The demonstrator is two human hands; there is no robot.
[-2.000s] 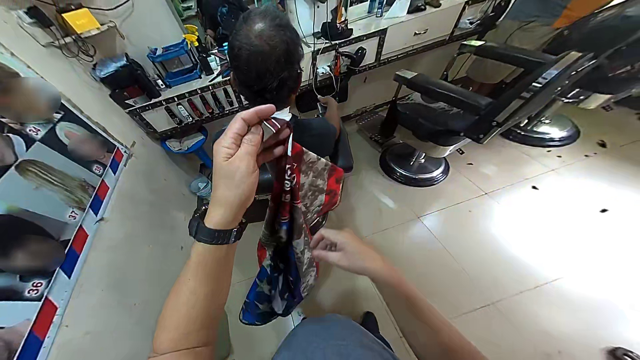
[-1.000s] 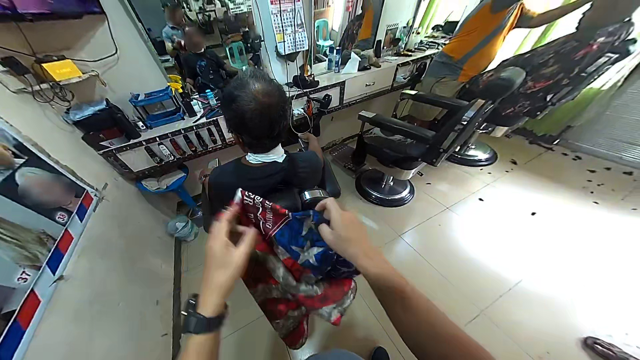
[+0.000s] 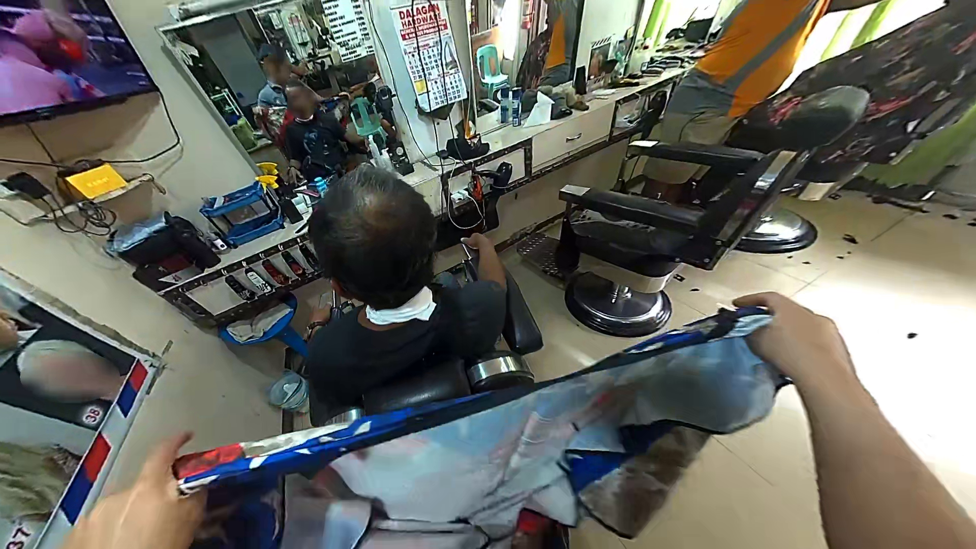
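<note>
A barber cape (image 3: pixel 488 450) with a blue, red and white patterned edge is stretched between my two hands, its pale inner side toward me. My left hand (image 3: pixel 141 496) grips one corner at the lower left. At the right, my right hand (image 3: pixel 801 339) grips the other end, held higher. Just beyond the cape, a person in a dark shirt (image 3: pixel 396 335) sits in a barber chair (image 3: pixel 415 389), back to me, with a white neck strip (image 3: pixel 400 310) around the neck. The cape's lower folds run out of view.
A vacant black barber chair (image 3: pixel 640 229) stands to the right. Past it, a person in an orange and gray top (image 3: pixel 751 57) stands by a caped figure. The counter (image 3: pixel 564 141) runs along the mirrors. A blue stool (image 3: pixel 267 324) and a poster wall (image 3: pixel 99 442) are at left.
My hands have moved apart, and the cape, bunched and folded between them earlier, is now spread wide. The seated person remains in the chair.
</note>
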